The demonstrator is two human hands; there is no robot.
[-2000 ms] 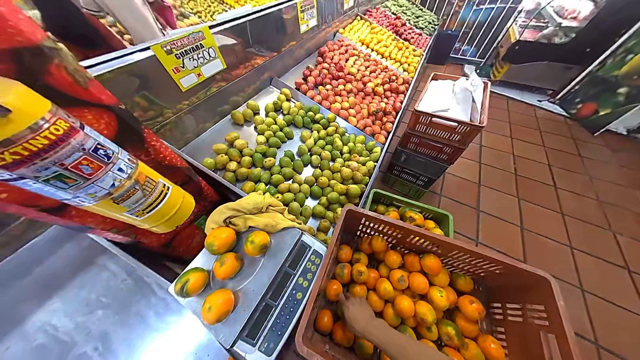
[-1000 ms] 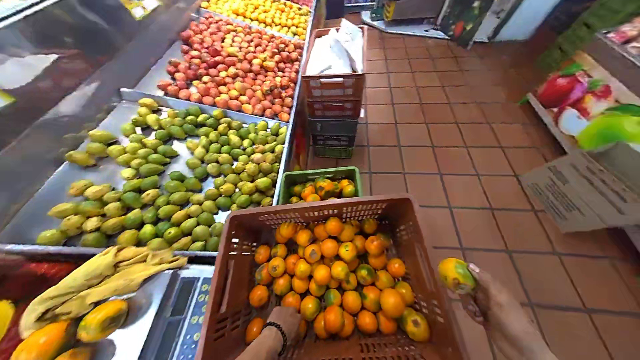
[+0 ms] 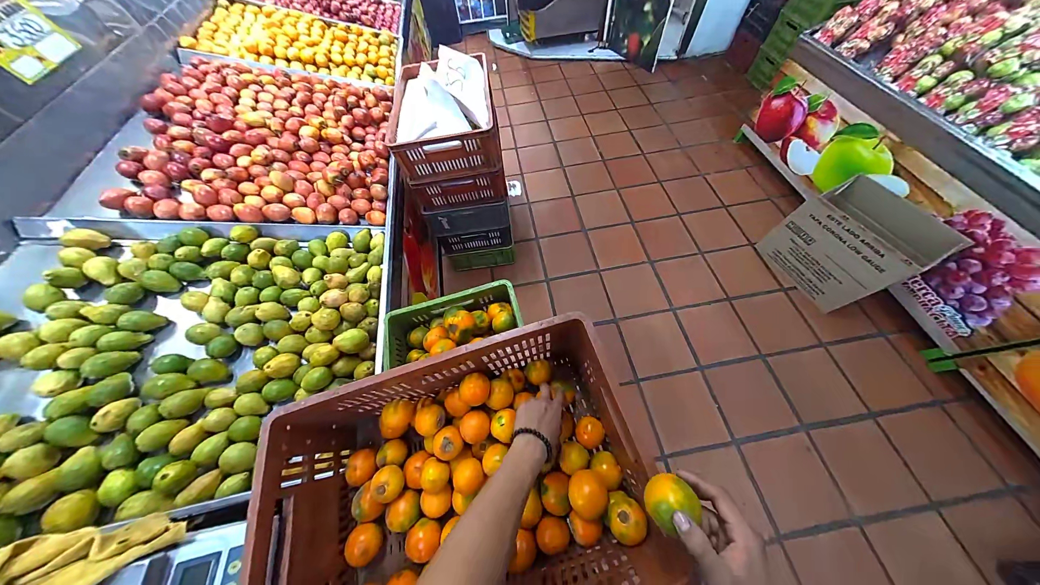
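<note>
A brown plastic crate (image 3: 280,455) fills the lower middle, with many orange, partly green round fruits (image 3: 467,474) inside. My left hand (image 3: 539,418), with a dark beaded bracelet at its wrist, reaches into the crate's far right part. Its fingertips are down among the fruits, and whether they grip one cannot be seen. Just outside the crate's right wall, my right hand (image 3: 723,528) holds a single yellow-green and orange fruit (image 3: 671,500) between thumb and fingers.
A green crate (image 3: 390,329) of similar fruits adjoins the brown one. Stacked crates (image 3: 448,154) stand beyond it. Display bins with green fruits (image 3: 284,321) and red fruits (image 3: 268,146) lie left. A scale (image 3: 199,565) and yellow cloth (image 3: 97,552) sit lower left; a cardboard box (image 3: 837,244) is right.
The view has swung right. My left hand has moved from the crate's near left part to its far right part. My right hand came into view one second ago and still holds the fruit.
</note>
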